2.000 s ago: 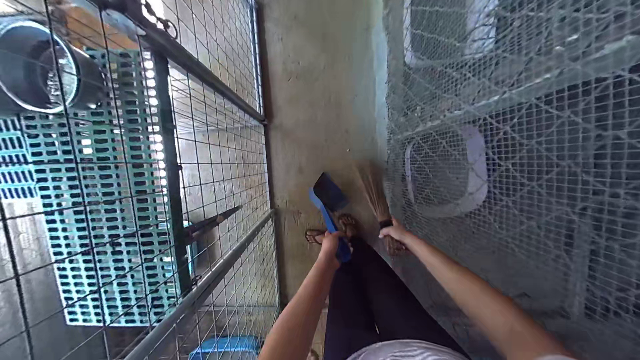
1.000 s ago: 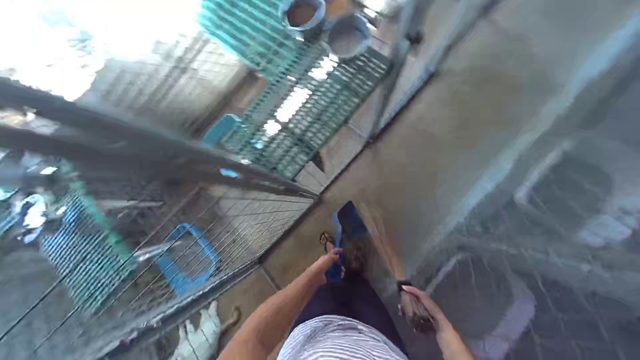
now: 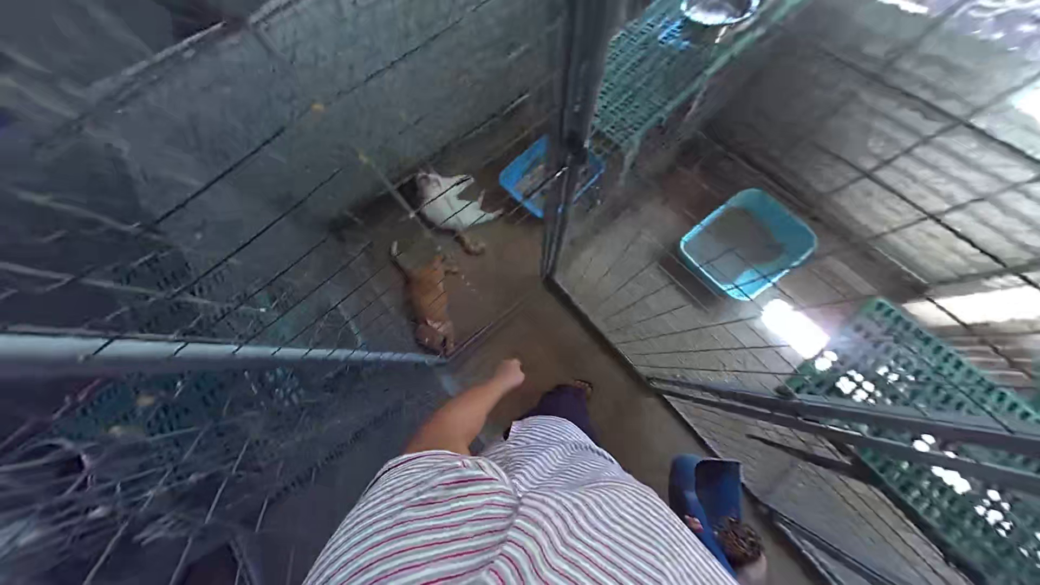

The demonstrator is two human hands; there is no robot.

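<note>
My left hand is reached out over the concrete floor, fingers curled; no object shows in it, though its fingers are too small to read clearly. At my right side, low in the view, are a blue dustpan and the brown bundled end of a broom. My right hand is at the bottom edge by both, partly hidden, and seems to hold them together. An orange cat and a white cat with dark patches lie on the floor beyond my left hand.
A dark metal gate post and wire mesh panels stand ahead and at both sides. Behind the mesh are a blue tray, a light-blue basin and a green slatted plastic platform. A metal bowl is at the top.
The view has swung strongly. The dustpan, in my left hand earlier, is now at my right side with the broom. My left hand has let go of it and reaches forward.
</note>
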